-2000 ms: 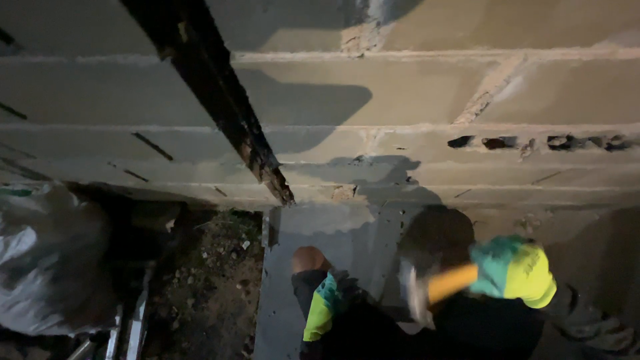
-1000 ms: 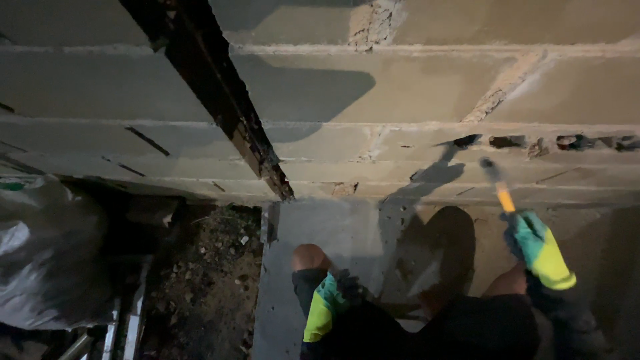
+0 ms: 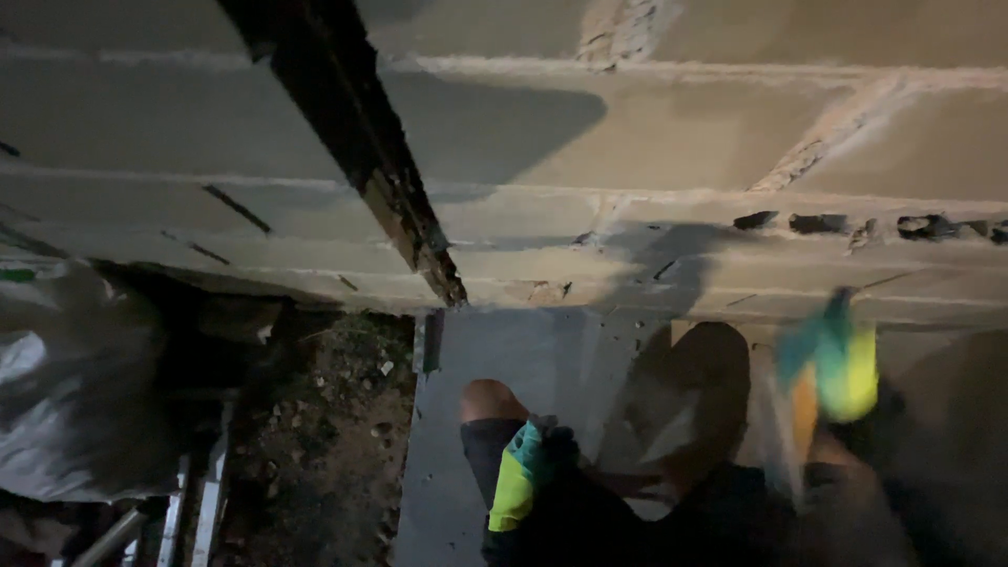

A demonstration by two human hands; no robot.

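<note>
My right hand (image 3: 827,362), in a teal and yellow glove, is closed on the orange handle of a hammer-like tool (image 3: 803,405). Both are blurred, over my right knee and close to the foot of the block wall (image 3: 488,134). The tool's head cannot be made out. My left hand (image 3: 524,472), in a matching glove, rests by my left knee; its fingers are dark and partly hidden, so whether it holds anything is unclear. Up and to the right of it, a row of broken holes (image 3: 819,224) runs along the wall.
A dark vertical gap (image 3: 346,118) with ragged edges cuts the wall. Grey board (image 3: 504,339) lies beneath my legs. To the left are rubble-strewn soil (image 3: 339,417), a large pale plastic sack (image 3: 71,402) and metal rails (image 3: 211,488). Slanting chased grooves (image 3: 827,142) mark the wall.
One second ago the tool was raised toward the wall holes with its head up; now its handle points down below my right hand. My left hand has stayed by the left knee.
</note>
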